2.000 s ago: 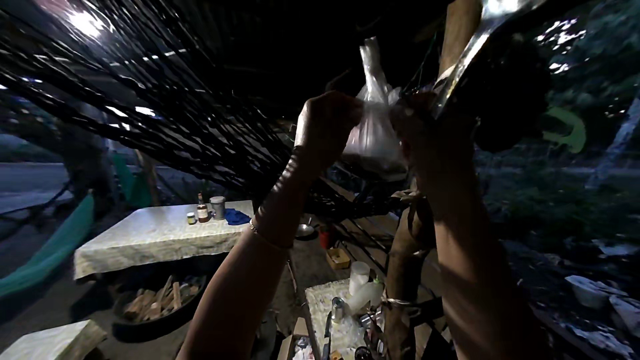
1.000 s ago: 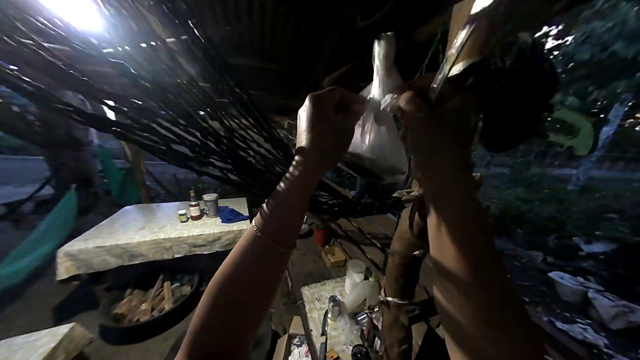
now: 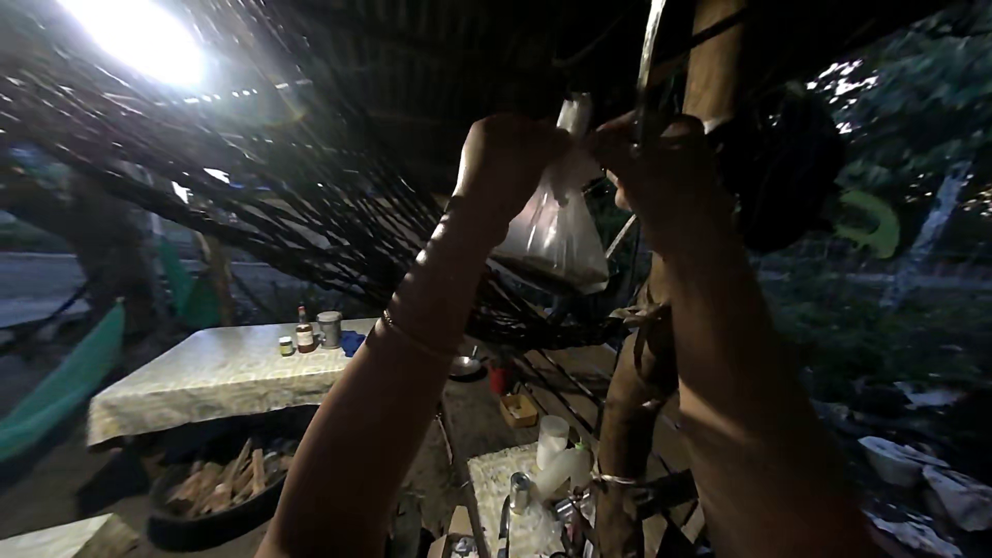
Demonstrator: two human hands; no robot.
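Note:
A clear plastic bag (image 3: 554,232) hangs at the upper middle, its neck gathered and its top sticking up between my raised hands. Something dark lies along its bottom. My left hand (image 3: 515,159) grips the neck from the left. My right hand (image 3: 659,167) pinches the neck from the right, and a long shiny blade-like thing (image 3: 649,58) rises from its fingers. Just behind my right hand stands a wooden post (image 3: 711,66). A bundle of dark netting (image 3: 341,225) stretches behind my left forearm.
At left, a cloth-covered table (image 3: 225,368) bears a bottle (image 3: 305,333), a small jar and a metal can (image 3: 329,329). Firewood (image 3: 232,480) fills a round black container below. Lower middle, a smaller table (image 3: 488,473) holds plastic containers. A dark bundle (image 3: 783,170) hangs right of the post.
The shiny blade-like thing has turned from slanted to nearly upright. Both hands stay at the bag's neck. The view has shifted slightly, with more of the bright light showing.

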